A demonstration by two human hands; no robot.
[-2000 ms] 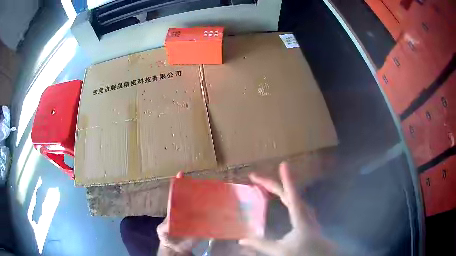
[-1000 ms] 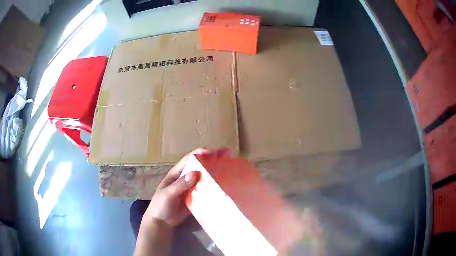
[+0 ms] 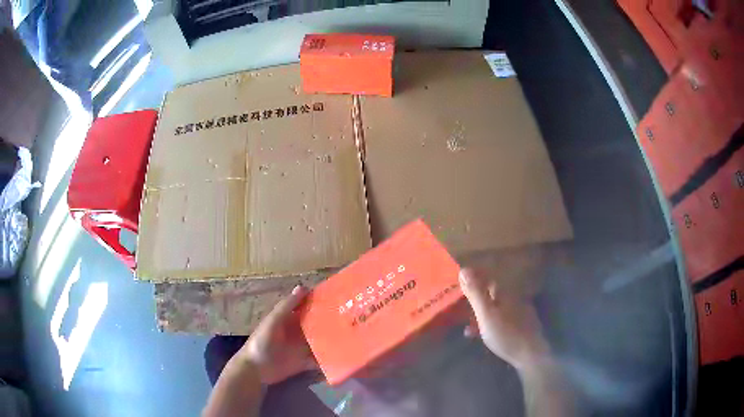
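Note:
An orange retail box (image 3: 387, 305) is held tilted between my two bare hands, low in front of me, with a printed face towards the camera. My left hand (image 3: 281, 334) grips its left end. My right hand (image 3: 498, 322) grips its right end, fingers at the upper right corner. A second orange retail box (image 3: 347, 69) lies at the back of the flattened cardboard sheet (image 3: 294, 204), near its centre crease. The undersides of both hands' grips are partly hidden by the held box.
A pale machine outlet (image 3: 326, 28) with a dark slot stands behind the cardboard. A red plastic stool (image 3: 110, 167) is at the left. Orange box stacks (image 3: 693, 122) stand at the right beyond a metal edge (image 3: 640, 147). A rough brown support (image 3: 220, 305) shows under the cardboard.
The held box has turned from a steep slant to show its printed face, and both hands now hold its ends clearly. The view has shifted slightly. The box on the cardboard has not moved.

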